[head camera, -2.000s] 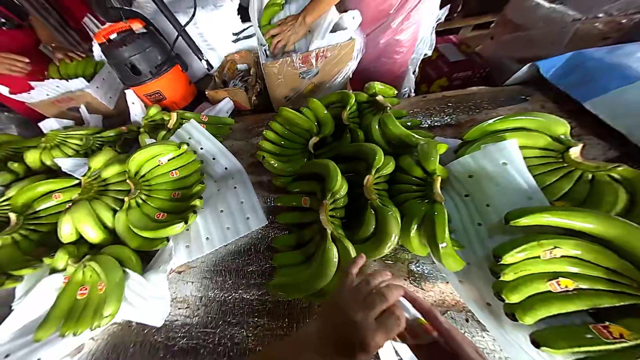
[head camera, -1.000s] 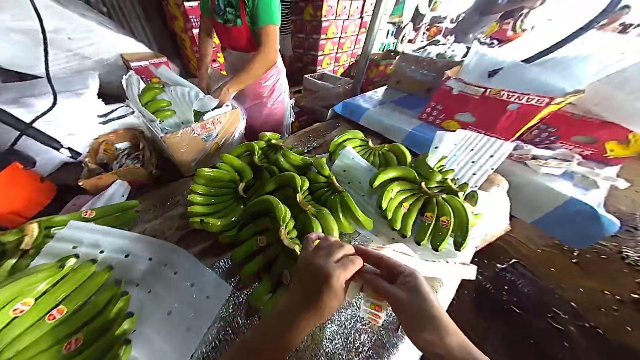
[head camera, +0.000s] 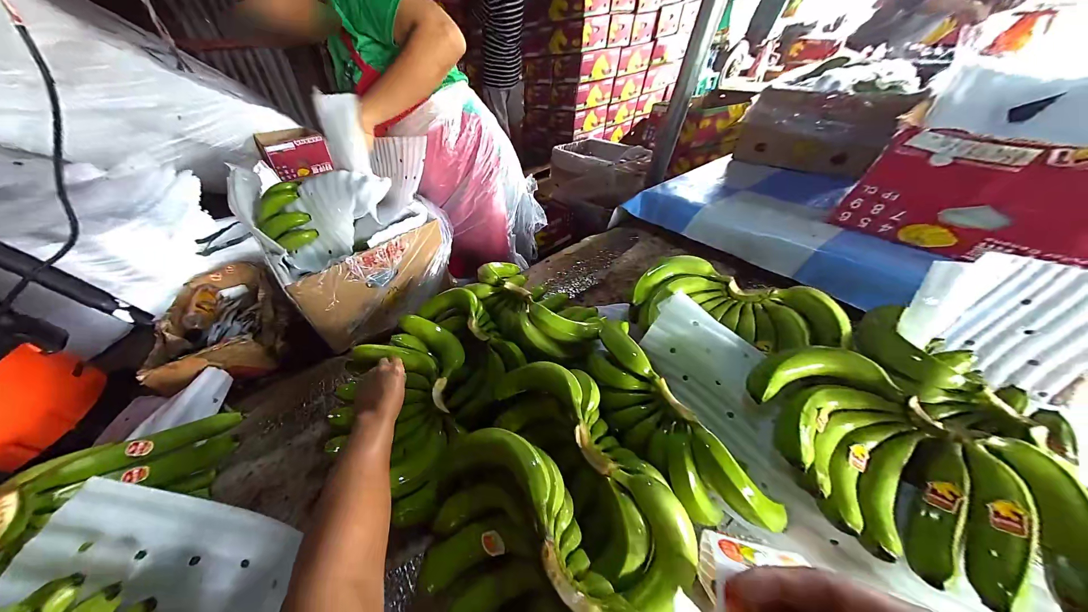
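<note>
Several hands of green bananas (head camera: 586, 433) lie grouped on a wet table in the middle. My left hand (head camera: 380, 393) touches a banana at the group's left side; its fingers are partly hidden. At the bottom edge my right hand (head camera: 807, 591) is partly cut off and blurred, beside a sheet of stickers (head camera: 748, 552); its grip cannot be made out. To the right, a banana hand with stickers (head camera: 943, 459) rests on white perforated foam sheeting (head camera: 705, 365). More stickered bananas (head camera: 161, 450) and a foam sheet (head camera: 144, 544) are at the lower left.
A co-worker in a green top (head camera: 408, 51) stands beyond the table, at a plastic-lined carton (head camera: 365, 289) holding bananas. A torn carton (head camera: 212, 323) and an orange object (head camera: 42, 408) are at the left. At the back right, a red carton (head camera: 977, 195) rests on a blue-and-white surface (head camera: 748, 221).
My hands, close together one second ago, are now apart: the left is at the bananas, the right at the bottom edge. The view has swung right since the earliest frame.
</note>
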